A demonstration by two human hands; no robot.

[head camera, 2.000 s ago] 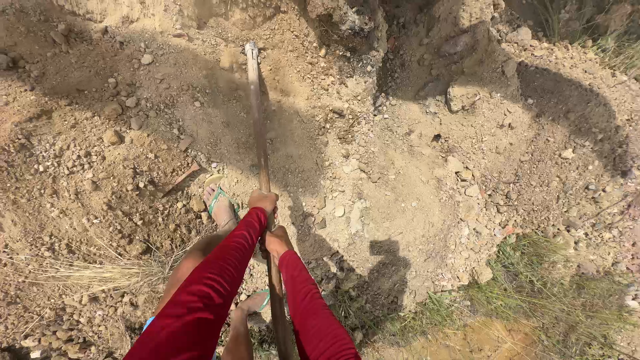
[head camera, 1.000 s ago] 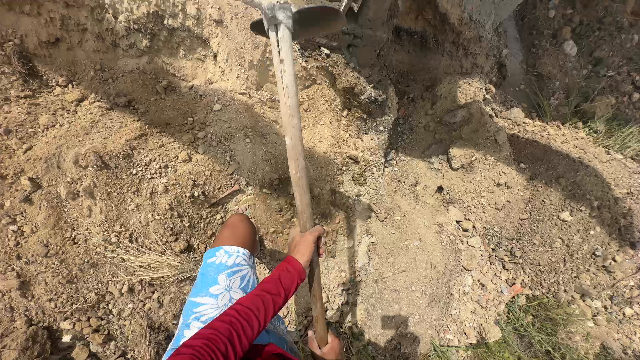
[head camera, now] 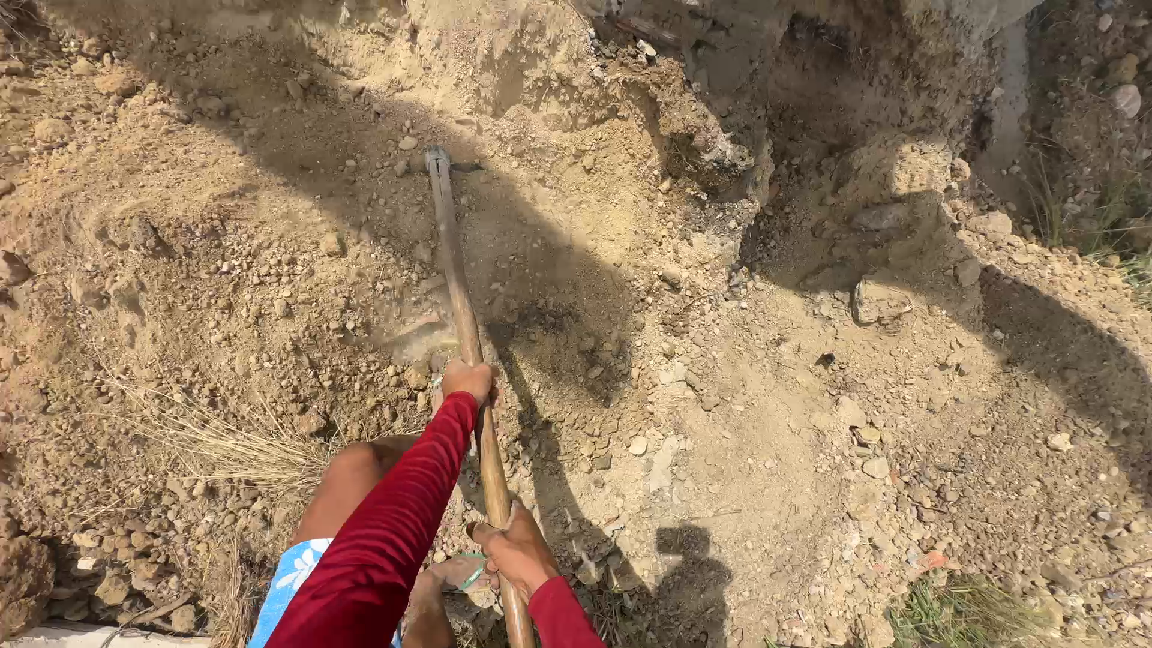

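Note:
A long wooden handle (head camera: 461, 306) of a digging tool runs from the lower middle up to a grey metal head (head camera: 438, 160), which sits down at the shaded soil; its blade is mostly hidden. My left hand (head camera: 470, 380), at the end of a red sleeve, is closed around the handle at mid-length. Lower down, near the bottom of the view, my right hand (head camera: 517, 544) grips the same handle. Loose tan soil (head camera: 549, 261) lies around the tool head and beside the handle.
My sandalled foot (head camera: 459, 572) stands just left of my right hand. Dry grass (head camera: 243, 445) and loose stones lie to the left. A broken earth bank (head camera: 693, 135) rises at the upper right, with a rock (head camera: 882, 301) below it. Green grass (head camera: 967, 612) grows at the lower right.
One second ago the tool was raised, its round-edged metal blade visible at the top; now the head is down at the soil. My left hand has moved lower with the handle.

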